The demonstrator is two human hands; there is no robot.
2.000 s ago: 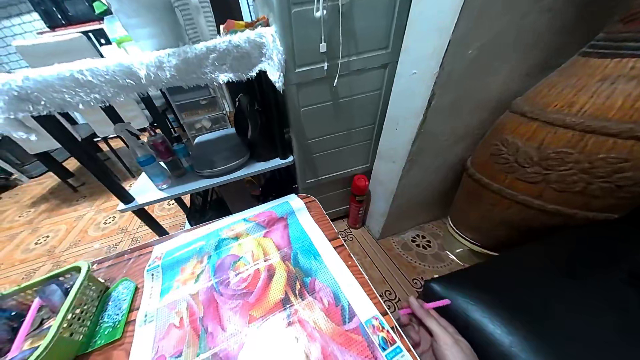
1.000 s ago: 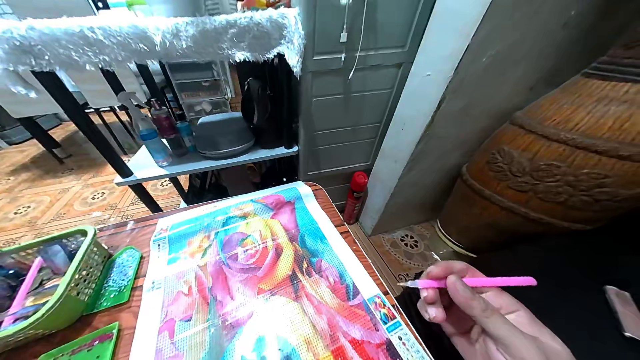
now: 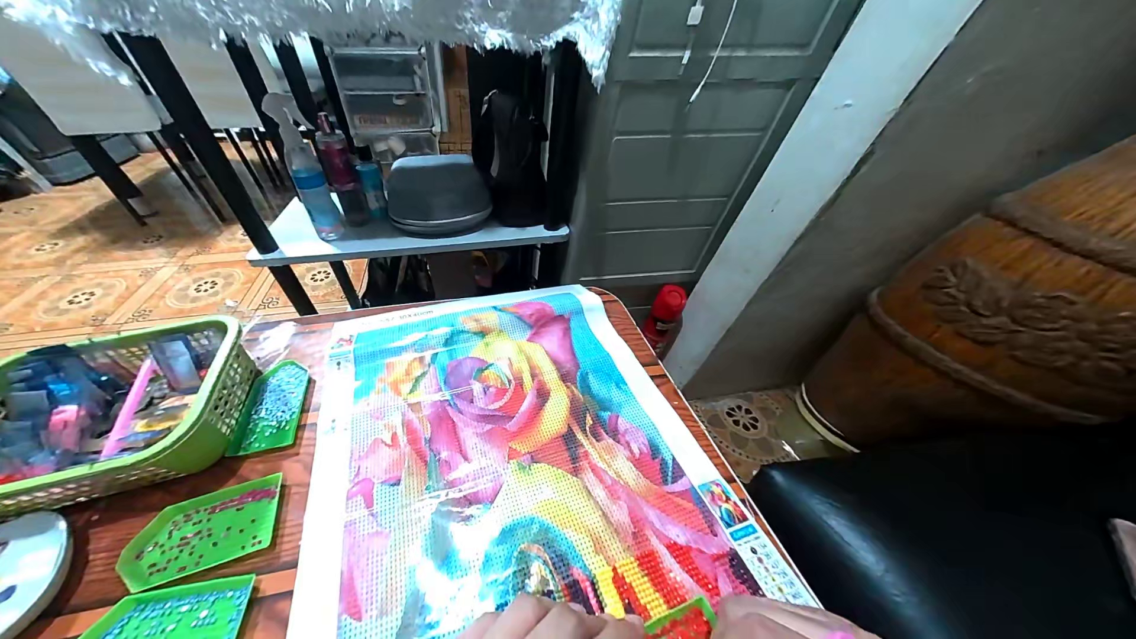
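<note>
A diamond painting canvas (image 3: pixel 497 426) with multicoloured roses lies on the wooden table (image 3: pixel 293 524). At the bottom edge, my left hand (image 3: pixel 555 621) rests on the canvas, its fingers curled and mostly cut off. My right hand (image 3: pixel 781 619) is just right of it, with a bit of pink showing among its fingers; what it is cannot be made out. Between the hands sits a small green tray (image 3: pixel 683 619) holding red beads. More green bead trays lie left of the canvas: one with pale blue beads (image 3: pixel 277 406), one with dark red beads (image 3: pixel 204 531), one with blue beads (image 3: pixel 177 612).
A green plastic basket (image 3: pixel 226 390) with packets and a pink pen (image 3: pixel 129 406) stands at the left. Below it is a round white object (image 3: pixel 31 568). Behind the table is a shelf (image 3: pixel 532 235) with bottles and a grey case (image 3: pixel 439 195). A black seat (image 3: pixel 941 532) is at the right.
My right hand, which held a pink pen up beside the canvas, has moved down to the canvas's near part. My left hand and the tray of red beads have come into view. The view has tilted down.
</note>
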